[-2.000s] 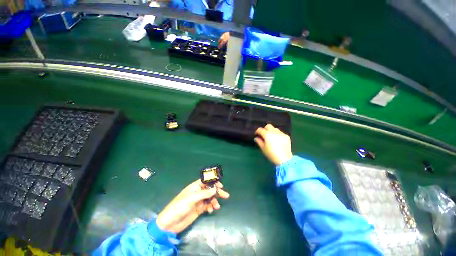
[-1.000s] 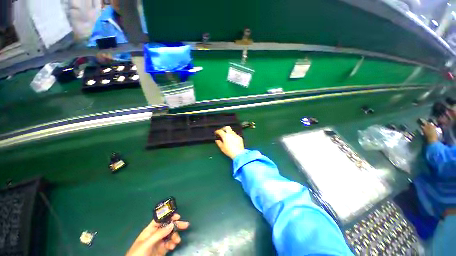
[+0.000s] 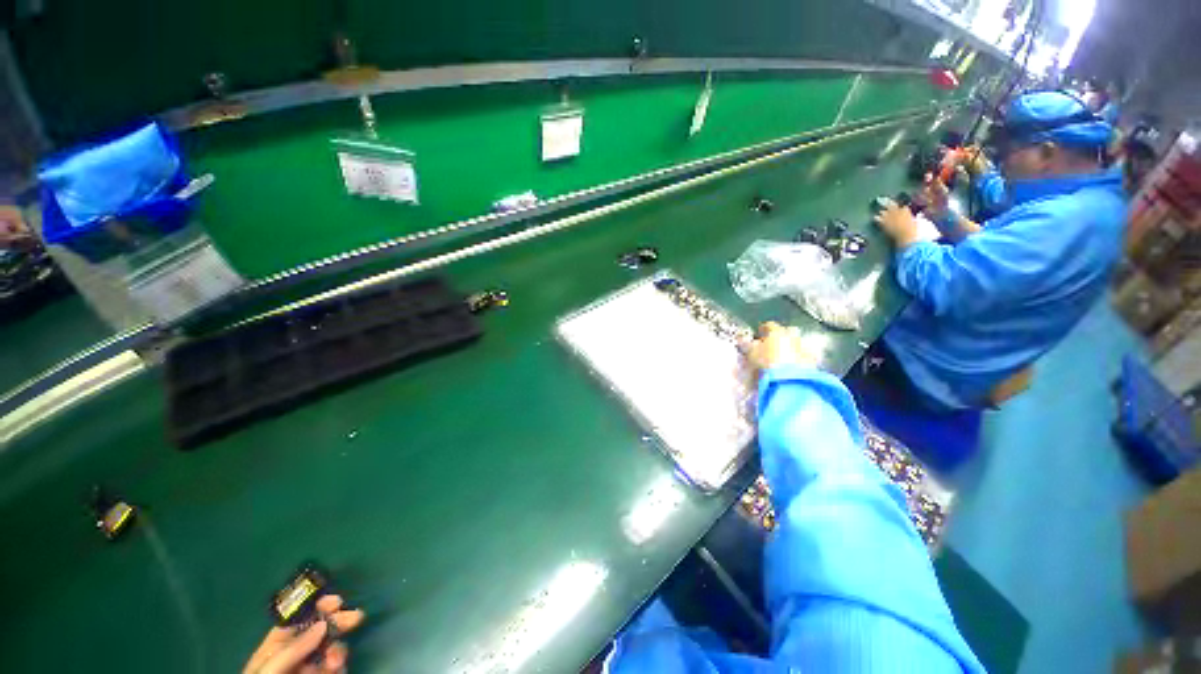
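My left hand (image 3: 306, 643), cut off by the bottom edge, holds an open black watch case assembly (image 3: 300, 595) with a yellow face inside. My right hand (image 3: 782, 348) is at the upper right edge of the whitish clear blister tray (image 3: 659, 375), over its row of small dark parts (image 3: 711, 316). The fingertips are small and blurred, so I cannot tell whether they hold a part.
A black foam pocket tray (image 3: 323, 349) lies at the back left. Another case assembly (image 3: 116, 516) lies at the far left. A crumpled clear bag (image 3: 803, 279) lies beyond my right hand. A lower parts tray (image 3: 909, 481) is at the bench edge. A person in blue (image 3: 1008, 263) works at the right.
The view has turned right. My right hand has left the black foam tray and moved right to the blister tray. My left hand still holds the case, now lower left in view.
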